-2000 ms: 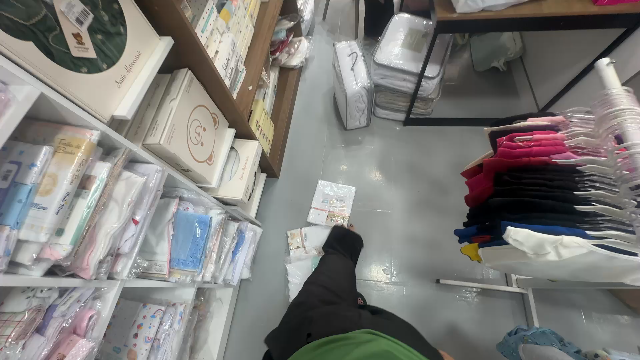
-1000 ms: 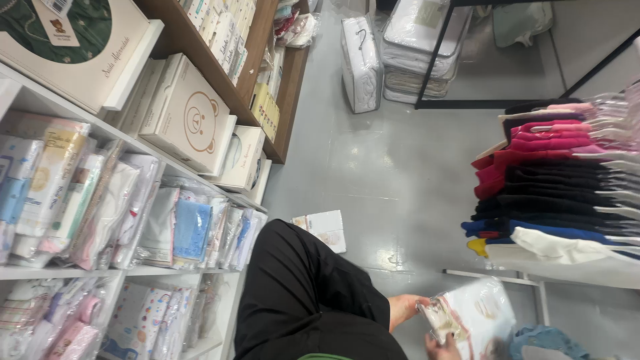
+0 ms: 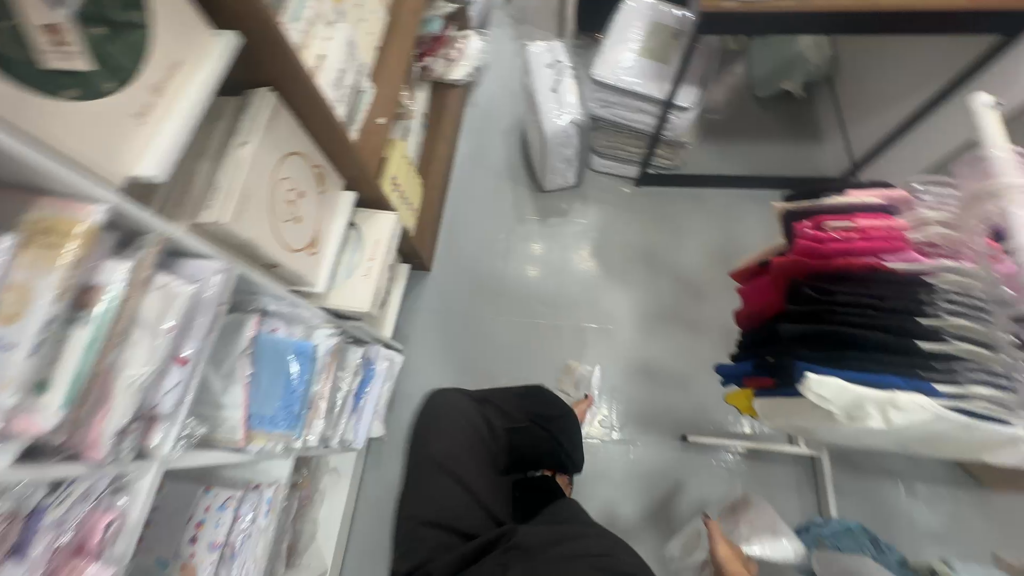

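Beyond the dark-clothed knee, my left hand (image 3: 582,406) shows only its fingers, at the edge of a clear plastic-wrapped package (image 3: 602,420) low over the grey floor; they appear to grip it. The knee hides the rest of this hand. At the lower right, my right hand (image 3: 726,550) lies against a pale plastic-wrapped package (image 3: 760,528), one finger extended. Blur hides whether it grips this package or only touches it. A blue-grey bundle of fabric (image 3: 852,540) is just right of that package.
White shelving (image 3: 360,488) with wrapped textiles and boxes (image 3: 272,192) lines the left. Clothes on hangers (image 3: 848,312) hang at the right, above a white rack foot (image 3: 752,445). Farther off are wrapped bedding packs (image 3: 554,116) and a black-framed table (image 3: 712,182).
One second ago both hands were together at a package on the right; now they are apart, the left beyond the knee. Two seconds ago several packages lay on the floor near the foot.
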